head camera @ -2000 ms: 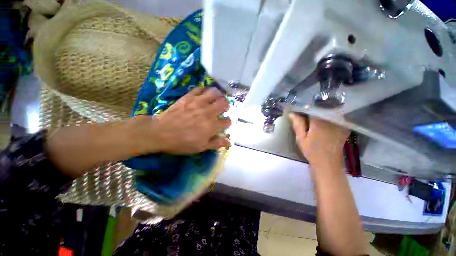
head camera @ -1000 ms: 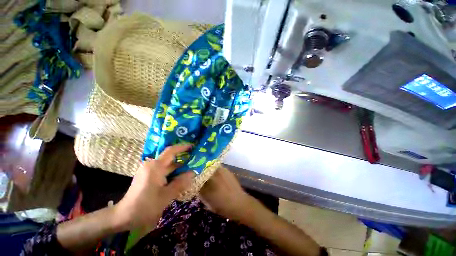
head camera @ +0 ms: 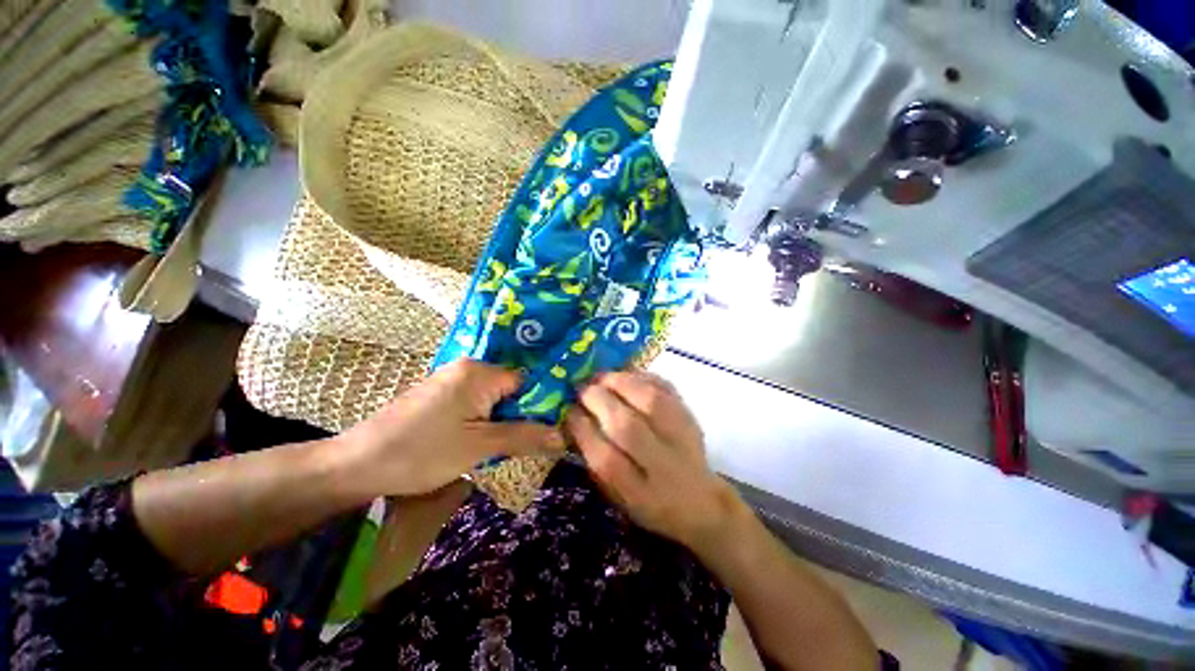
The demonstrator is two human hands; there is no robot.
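Observation:
The teal-blue printed lining lies in the opening of the beige straw bag, with a small white label on it. Its far right part runs under the lit needle area of the white sewing machine. My left hand pinches the near edge of the lining between thumb and fingers. My right hand grips the same edge just to the right, fingers curled on the rim. The fingertips are close together. The presser foot is washed out by the lamp glow.
The beige strap loops over the bag. Red-handled snips lie right of the needle on the pale table. A heap of beige pieces with teal cloth is at far left. The table's grey edge curves nearby.
My right hand has come up from under the bag's near rim onto the lining edge. My left hand now pinches that edge instead of resting spread on the cloth. The view has shifted slightly.

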